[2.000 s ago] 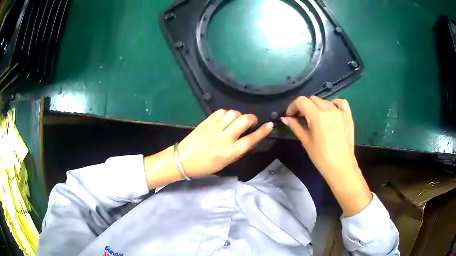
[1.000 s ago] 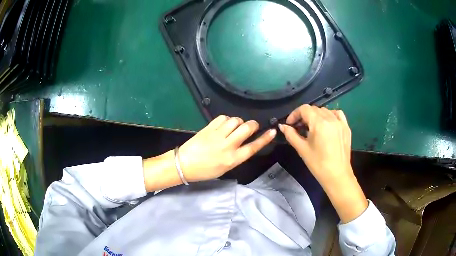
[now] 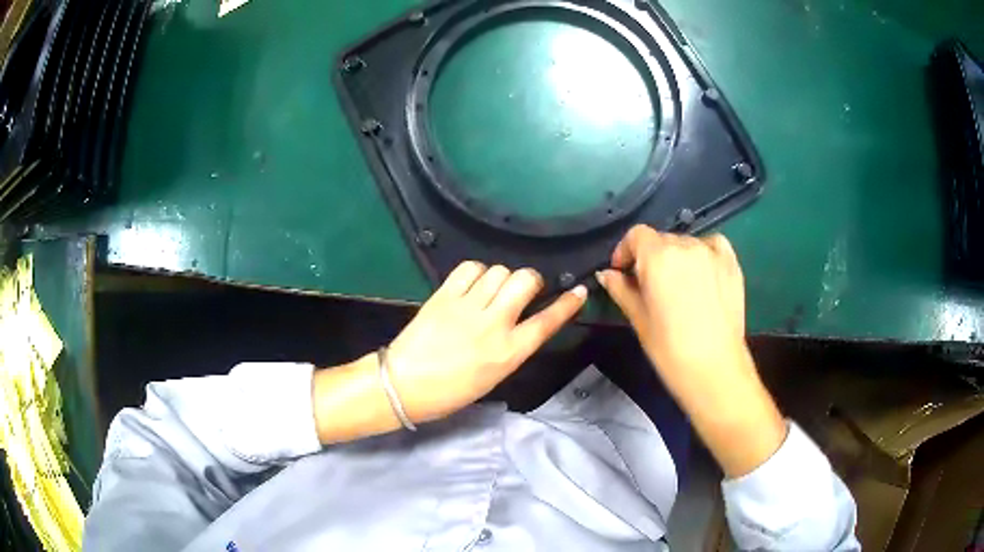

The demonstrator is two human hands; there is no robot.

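A square black plastic frame [image 3: 518,250] with a large round opening lies turned like a diamond on the green bench top. Its nearest corner is at the bench's front edge, between my hands. My left hand [image 3: 459,345] is at that corner, index fingertip pressing the rim and the other fingers curled on the frame's lower left edge. My right hand [image 3: 691,313] is on the lower right edge, thumb and index finger pinched close to the rim. A thin dark strip seems to lie between the fingertips; it is hard to tell from the frame.
Nested black frames [image 3: 81,97] stand at the upper left. More black parts [image 3: 960,162] lie at the right edge. Yellow strips [image 3: 27,399] hang at the lower left. A brown cardboard box [image 3: 928,431] is below the bench at the right. A small pale scrap [image 3: 231,5] shows at the top.
The frame has shifted slightly left and toward me, so more of its far side shows. Both hands have moved slightly down and left with it. The pale scrap has come into view.
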